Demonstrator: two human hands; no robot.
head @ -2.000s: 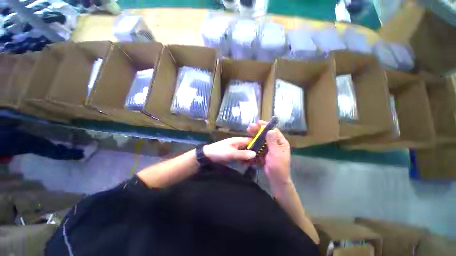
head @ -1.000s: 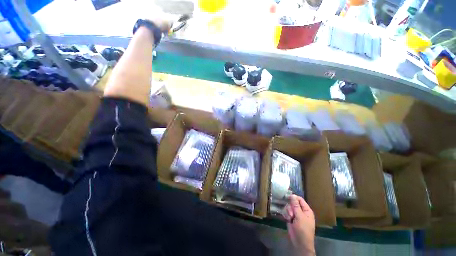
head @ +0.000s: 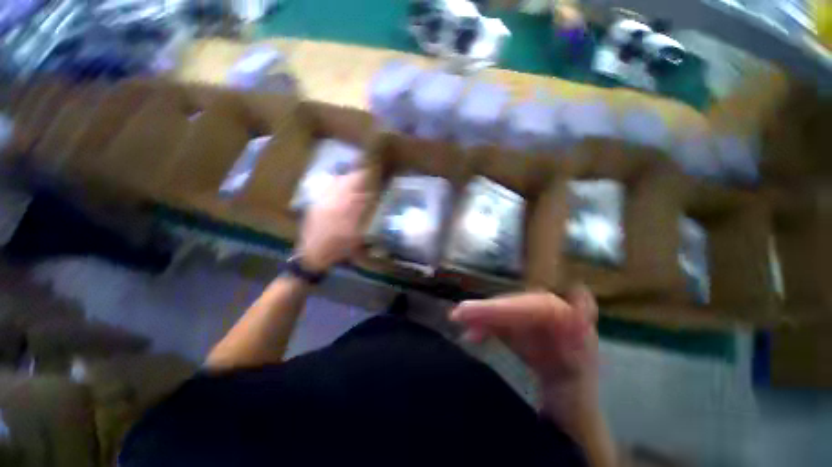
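Note:
Open brown product cartons stand in a row along the bench, several with a shiny bagged flat panel inside. My left hand, with a dark band at the wrist, reaches over the front of one carton onto the bagged panel in it. Its fingertips are blurred, so I cannot tell if it grips. My right hand is in front of the row, palm turned inward, with fingers apart and nothing seen in it.
Wrapped white packets stand in a row behind the cartons. White and black cameras sit on the green surface further back. Large open cartons are at lower left. Grey floor shows below the bench.
My left hand has come down from the upper shelf to a carton. My right hand has moved off the carton's front edge. The view has tilted back down.

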